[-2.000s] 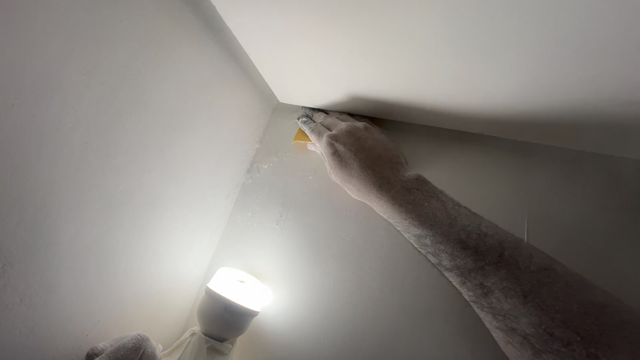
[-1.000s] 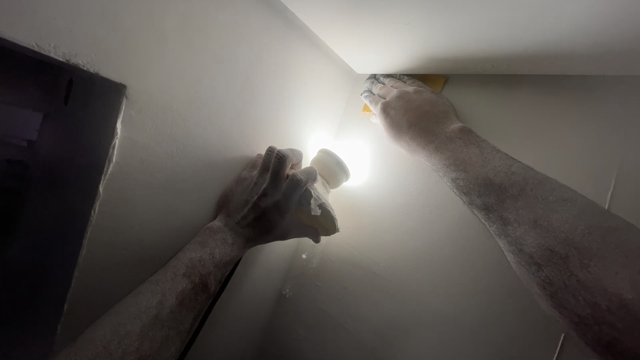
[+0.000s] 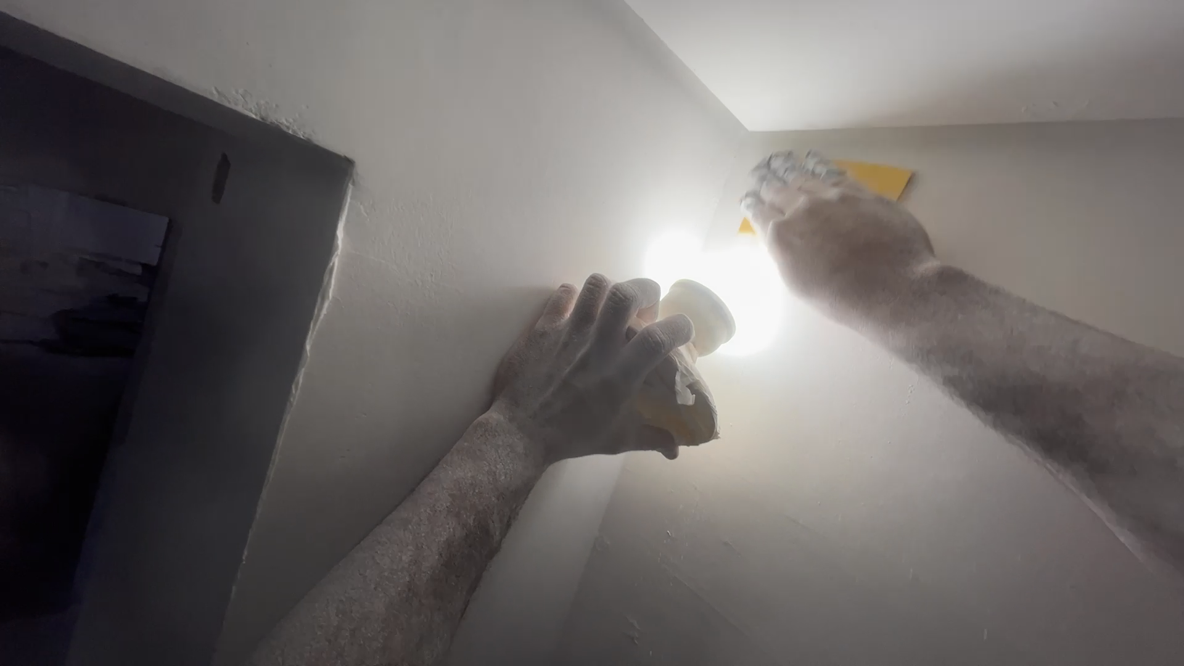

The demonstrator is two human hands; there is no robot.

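Note:
My left hand (image 3: 592,370) grips a lit bulb lamp (image 3: 698,317) from behind, near the wall corner. In that same hand is a curved yellowish piece with a torn whitish patch (image 3: 683,407); what it is I cannot tell. White dust coats both hands. My right hand (image 3: 837,227), its fingertips blurred, holds a yellow sheet, probably sandpaper (image 3: 877,178), flat against the right-hand wall just below the ceiling. Parts of the sheet show above and to the left of the hand; the rest is hidden under the palm.
Two pale walls (image 3: 481,185) meet the ceiling (image 3: 925,55) at a corner above the lamp. At the left is a dark opening (image 3: 231,277) with a rough, chipped plaster edge. Small marks and specks show on the right-hand wall (image 3: 832,518).
My left hand and the lamp have come up from the lower edge of the view. My right hand has shifted slightly down from the ceiling line. The view has swung left.

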